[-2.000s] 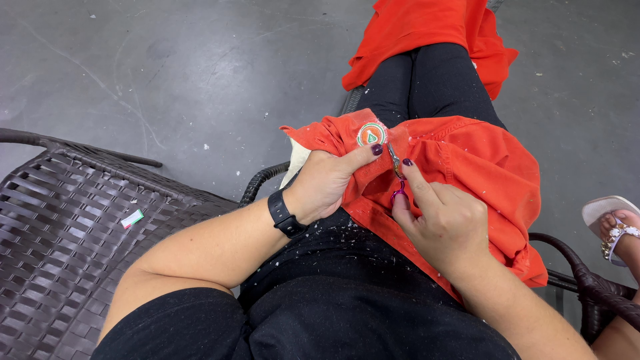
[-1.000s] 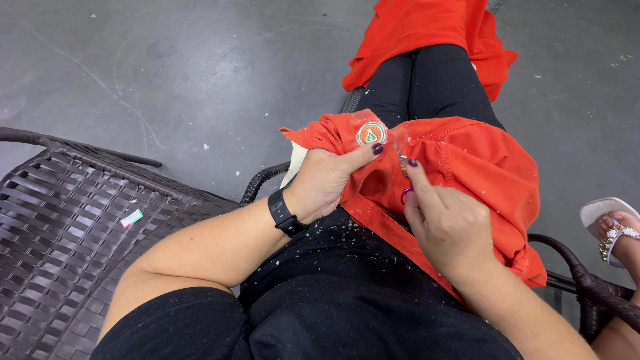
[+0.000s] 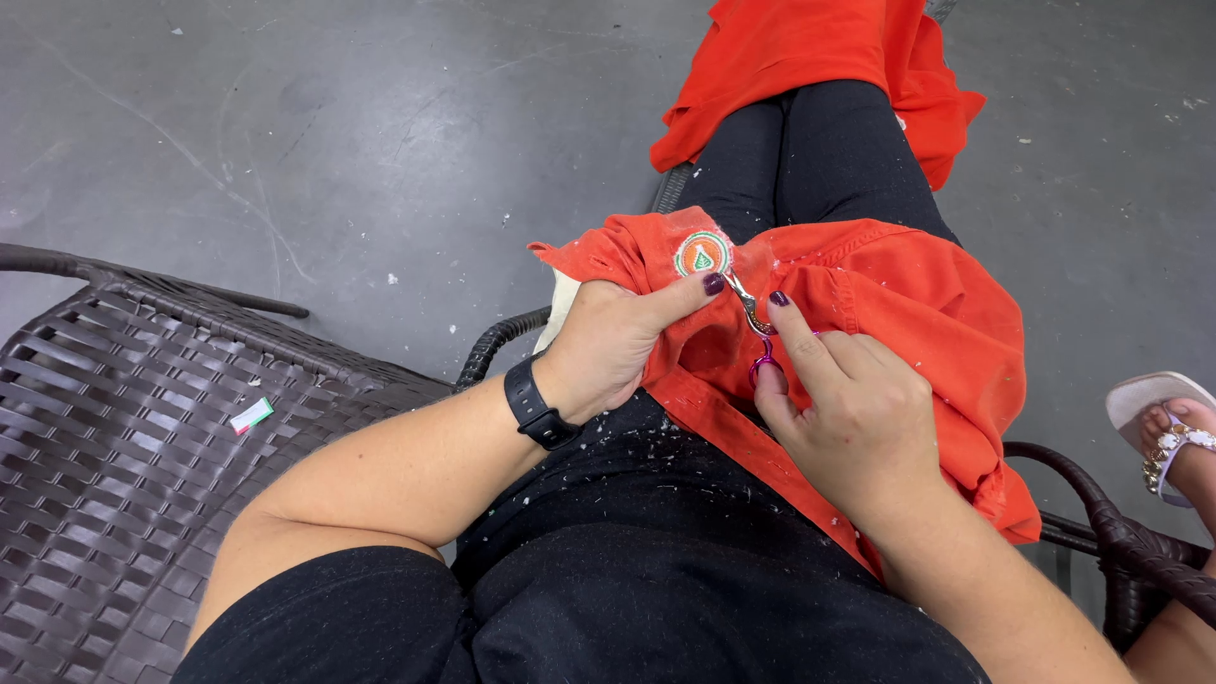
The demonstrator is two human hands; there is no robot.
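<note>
An orange-red cloth garment (image 3: 912, 285) lies bunched across my lap, with a round embroidered patch (image 3: 703, 255) near its upper left edge. My left hand (image 3: 617, 332) grips the cloth just below the patch, thumb on top and the other fingers hidden underneath. Small embroidery scissors (image 3: 748, 302) with pink-purple finger loops are in my right hand (image 3: 841, 399); their tips point up and left, at the lower right edge of the patch. Whitish thread scraps are scattered over the garment and my black shirt.
A brown woven chair (image 3: 152, 475) stands at the left, with a small white, green and red tag (image 3: 252, 416) on its seat. Another orange-red cloth (image 3: 788, 57) lies over my lower legs. At the right are a chair arm (image 3: 1092, 494) and another person's sandalled foot (image 3: 1178, 427).
My right hand and the scissors have shifted slightly at the patch's lower right edge. The left hand keeps its hold on the cloth in about the same place.
</note>
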